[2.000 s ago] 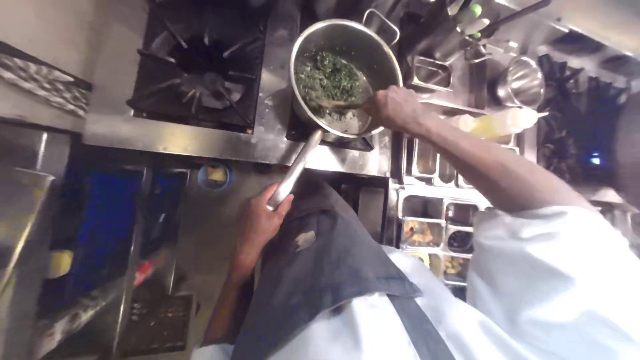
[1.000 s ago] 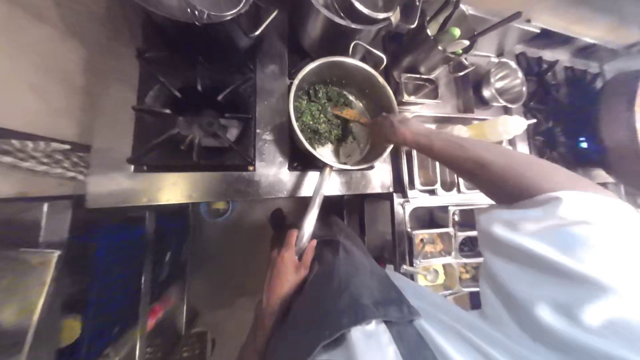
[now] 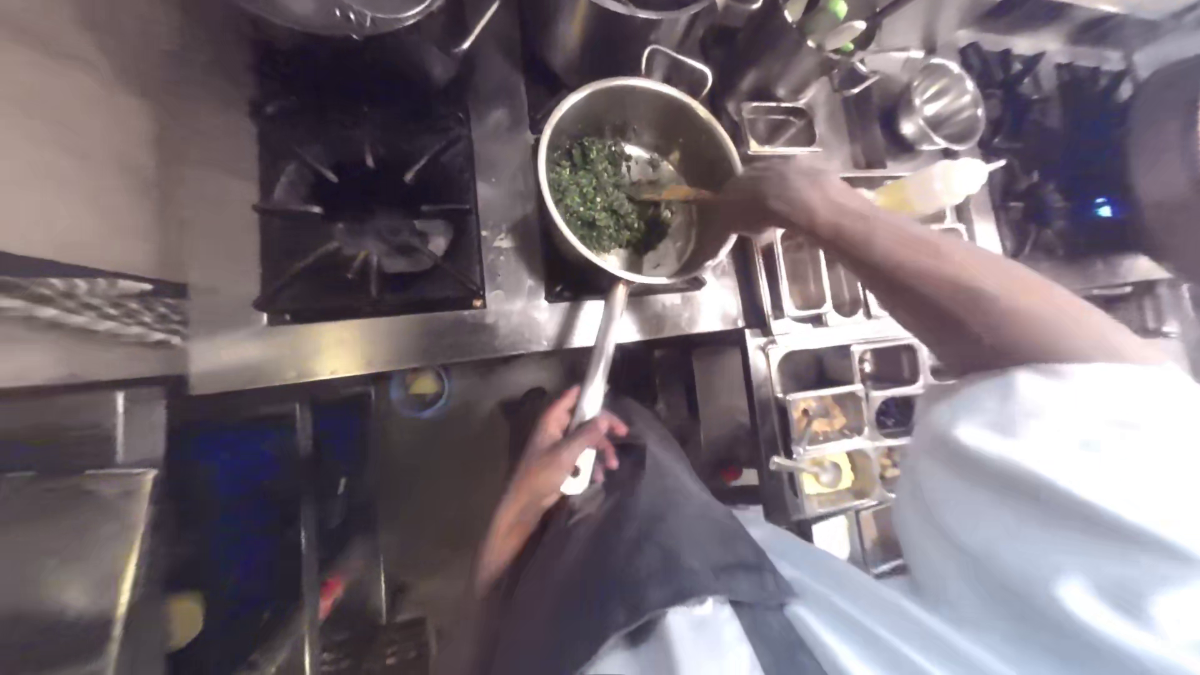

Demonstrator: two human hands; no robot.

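Note:
A metal saucepan (image 3: pixel 708 150) stands on a burner, with chopped leafy greens (image 3: pixel 592 194) gathered on the left of its base. My left hand (image 3: pixel 564 448) is closed around the pan's long metal handle (image 3: pixel 606 347), near its end. Above the pan's right side, my right hand (image 3: pixel 773 195) grips a wooden utensil (image 3: pixel 670 193). The utensil's tip touches the greens; its other end is hidden in my hand.
An empty-topped burner grate (image 3: pixel 370 211) lies to the left. Behind stand large pots (image 3: pixel 609 42). At right are metal inserts with food (image 3: pixel 825 417), a squeeze bottle (image 3: pixel 937 186) of yellow liquid and a metal container (image 3: pixel 940 105).
The greens, spread toward the pan's back two seconds ago, are now bunched at its left. My right hand has shifted with the wooden utensil, while my left hand keeps the handle.

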